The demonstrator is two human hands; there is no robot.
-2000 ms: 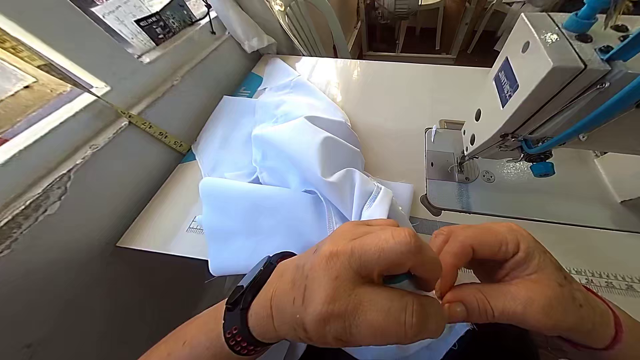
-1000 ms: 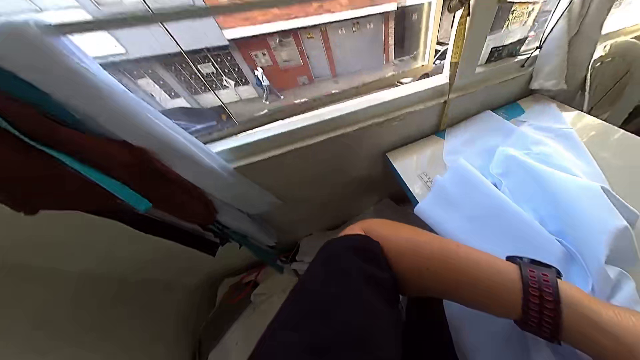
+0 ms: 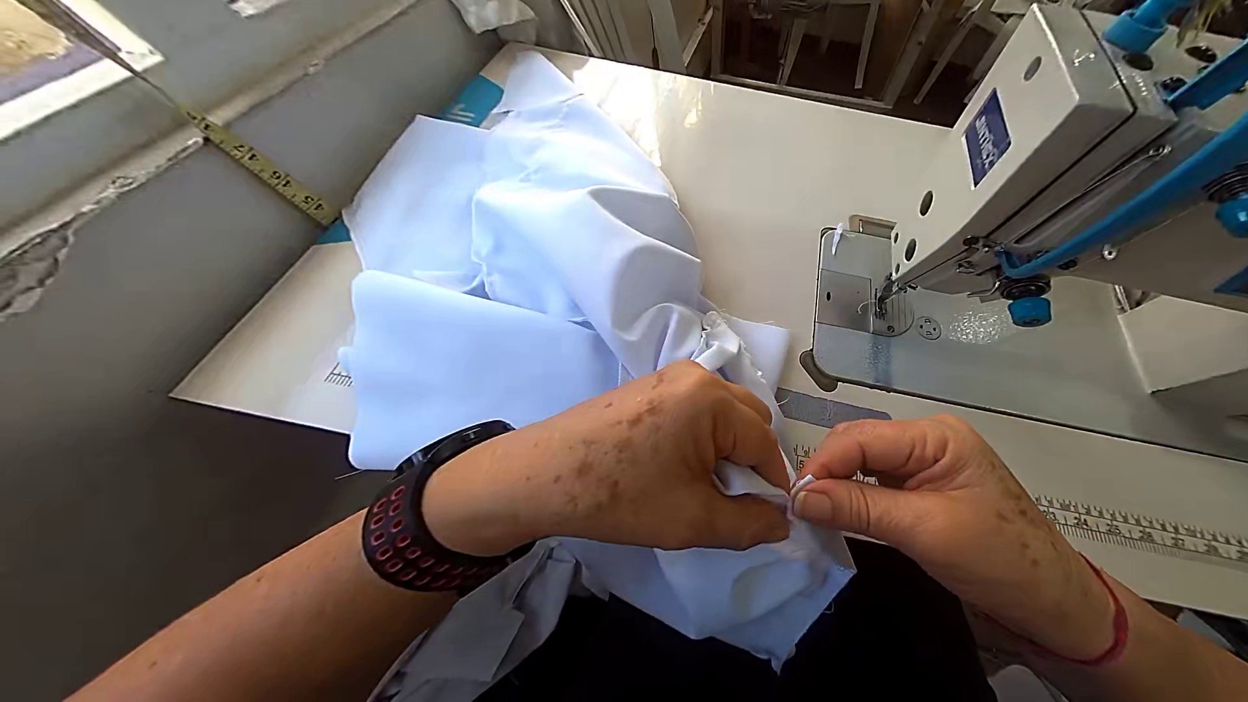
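Light blue woven fabric (image 3: 575,234) lies bunched over the left part of the sewing table and hangs over its front edge toward my lap. My left hand (image 3: 643,468), with a watch on its wrist, grips a fold of this fabric between thumb and fingers. Close beside it, my right hand (image 3: 916,487) pinches the fabric's edge between thumb and index finger. The fingertips of both hands nearly meet. Behind my right hand stands an industrial sewing machine (image 3: 1033,146), its presser foot (image 3: 885,295) over the metal plate, away from the cloth.
A yellow measuring tape (image 3: 263,171) runs from the window ledge to the left edge of the white table (image 3: 770,146). A printed ruler scale (image 3: 1141,531) lies along the table's front. Grey cloth (image 3: 487,624) hangs by my lap. Chair-like frames stand behind the table.
One second ago the view faced the window and floor at the left; it has swung back to the machine. My right hand, out of view then, is in view again, pinching the fabric.
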